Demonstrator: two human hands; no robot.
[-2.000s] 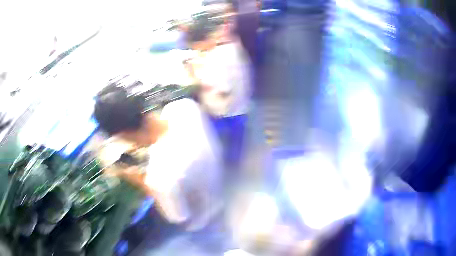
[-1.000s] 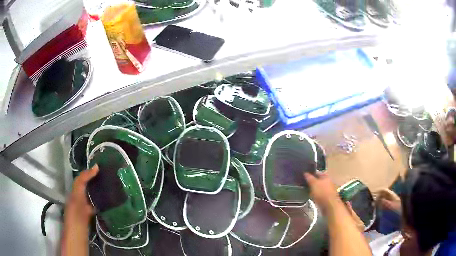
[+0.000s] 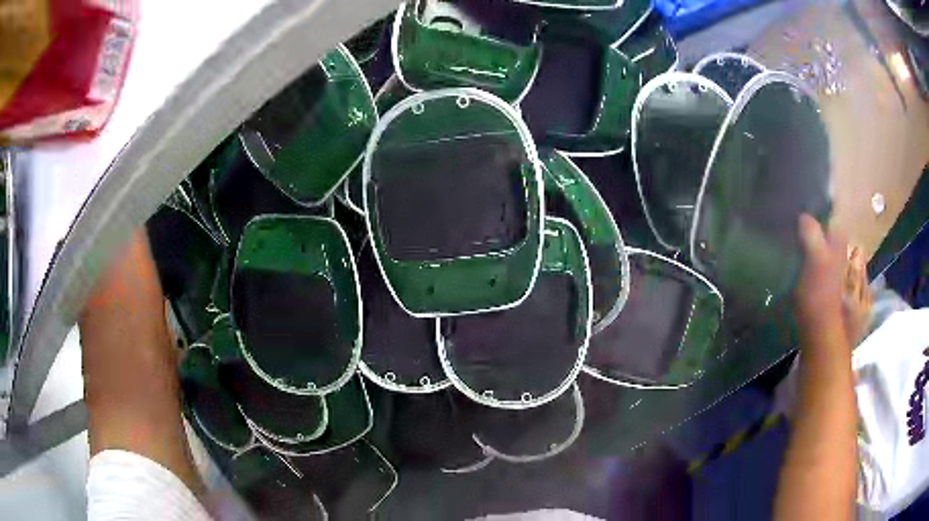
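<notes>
Green and black covers with pale rims lie heaped in front of me; one cover (image 3: 453, 204) lies face up on top in the middle. My right hand (image 3: 818, 267) is at the right and grips the lower right edge of a tilted cover (image 3: 764, 188), beside another cover (image 3: 677, 153). My left forearm reaches up at the left; the hand itself is hidden behind the white shelf edge, so what it holds does not show.
The white shelf (image 3: 219, 107) curves over the upper left, with a red and yellow packet (image 3: 66, 66) on it. A blue crate edge (image 3: 708, 10) shows at the top. Another person's hand (image 3: 857, 290) and white sleeve (image 3: 896, 382) are close beside my right hand. Brown board lies at the upper right.
The view has moved closer to the heap. My left hand has gone out of sight behind the shelf edge. My right hand and its cover are further right, and the cover is tilted more.
</notes>
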